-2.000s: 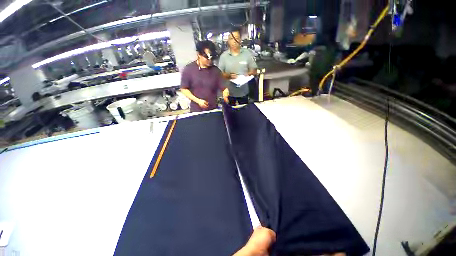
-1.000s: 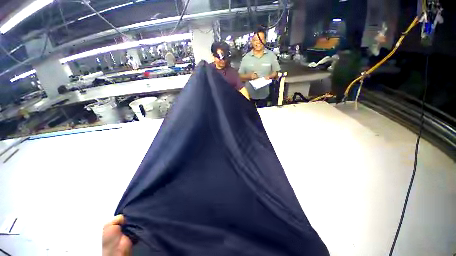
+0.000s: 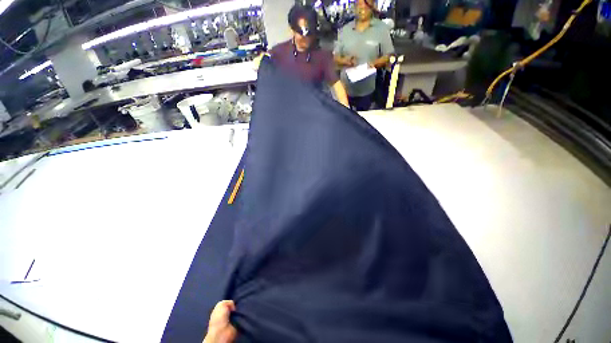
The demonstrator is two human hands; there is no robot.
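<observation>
A dark navy fabric ply [image 3: 348, 221] is raised and billows over the table, with folds fanning out from its near left corner. My left hand [image 3: 221, 323], at the bottom edge and partly cut off, grips that corner. My right hand is not in view. Below the ply, a strip of the fabric lay [image 3: 201, 281] shows flat on the table along the left. Part of an orange strip [image 3: 236, 187] lies on the lay; the raised ply hides the rest. A person [image 3: 305, 57] at the far edge holds up the ply's far left corner.
The white table [image 3: 120, 221] extends on both sides of the cloth. A thin L-shaped mark or piece [image 3: 28, 273] is at left. A black cord [image 3: 589, 281] runs at right. A second person [image 3: 365, 53] holds white paper behind the far edge. White bins [image 3: 195, 107] stand beyond the table.
The raised ply has moved left since two seconds ago and has spread wider since one second ago. My left hand moved left with it, then back rightward. The lay and orange strip show again.
</observation>
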